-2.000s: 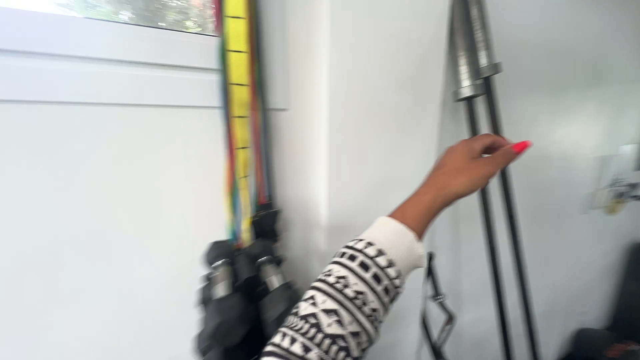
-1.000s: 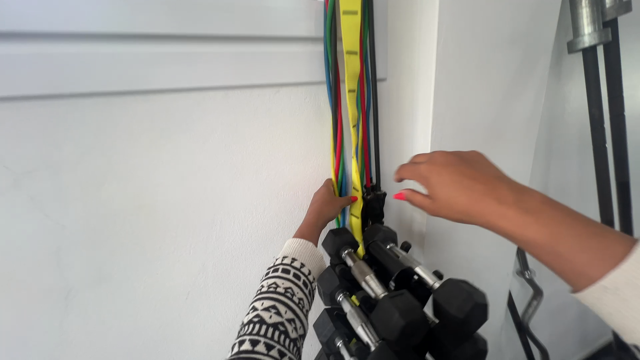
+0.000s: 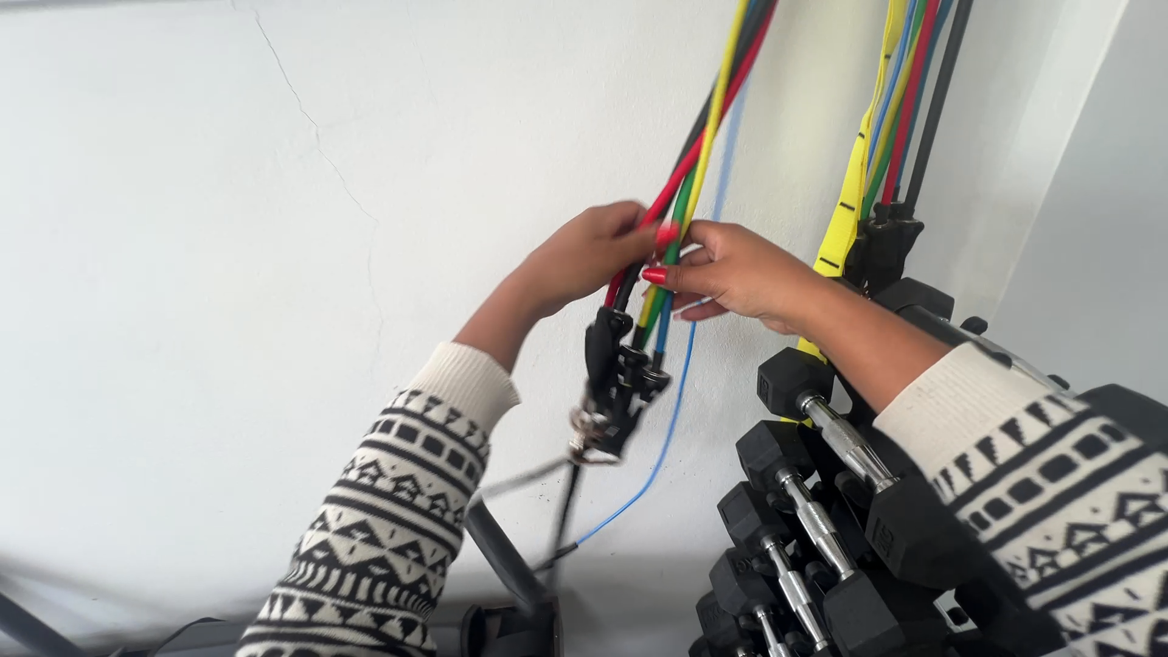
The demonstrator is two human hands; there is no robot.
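Several coloured resistance tubes (image 3: pixel 691 173), red, black, yellow, green and blue, hang in a bundle at the centre. My left hand (image 3: pixel 593 251) pinches the bundle from the left, its thumb across the tubes. From the right, my right hand (image 3: pixel 735 269) has its fingers around the same tubes, thumb in front. Just below my hands the tubes end in black straps with metal clips (image 3: pixel 620 383). A thin blue cord (image 3: pixel 680 401) curves down behind them.
Black hex dumbbells (image 3: pixel 812 511) with chrome handles are stacked on a rack at the lower right. A yellow marked strap (image 3: pixel 849 210) and more coloured tubes (image 3: pixel 903 119) hang above them. Dark metal bars (image 3: pixel 502 547) stand low by the white wall (image 3: pixel 182 274).
Both hands now hold a tube bundle left of the dumbbells; one second ago my left hand was at the tubes beside the yellow strap and my right hand was apart from them. The view has shifted.
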